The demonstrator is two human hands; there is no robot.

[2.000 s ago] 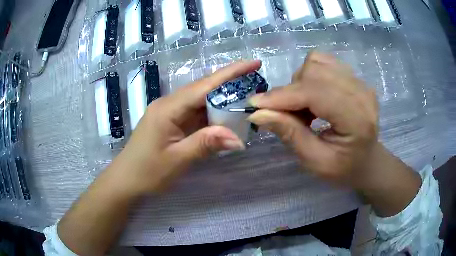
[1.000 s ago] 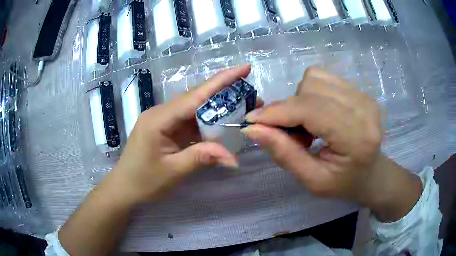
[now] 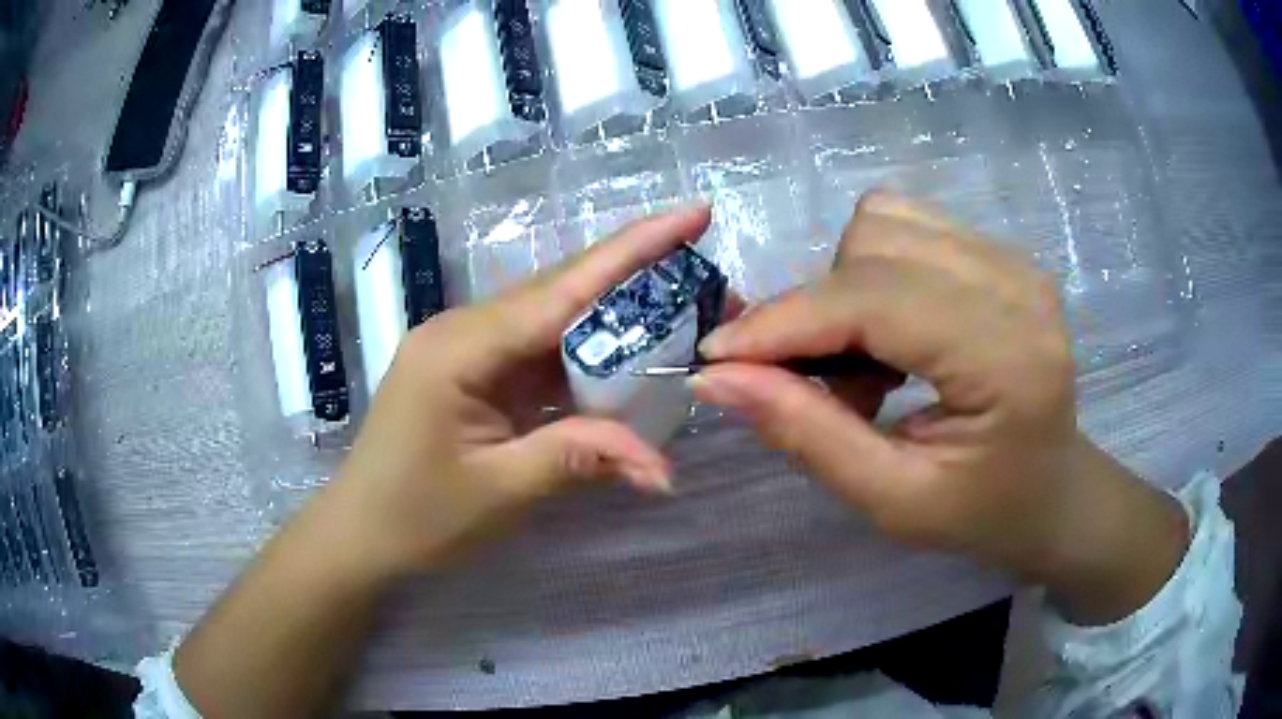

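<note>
My left hand (image 3: 492, 379) holds a white electronic unit (image 3: 633, 405) upright, with fingers behind it and the thumb at its front. The dark circuit board (image 3: 644, 312) on the unit's top end faces up, with silver parts and a pale rounded frame at its left end. My right hand (image 3: 900, 379) pinches a fine pointed tool (image 3: 668, 371) between thumb and forefinger. The thin silver tip lies at the board's front edge; whether it touches is unclear. The tool's dark grip is mostly hidden in my fingers.
A clear blister tray (image 3: 900, 183) lies behind my hands, with white units in its back row and two more units (image 3: 305, 330) at its left. A second tray (image 3: 49, 407) with dark-edged units is at far left. A smartphone (image 3: 162, 84) with a white cable (image 3: 106, 225) lies at upper left.
The unit and both hands are lower in the picture than two seconds ago. The tool tip has stayed near the board's front edge. The trays have shifted slightly in view.
</note>
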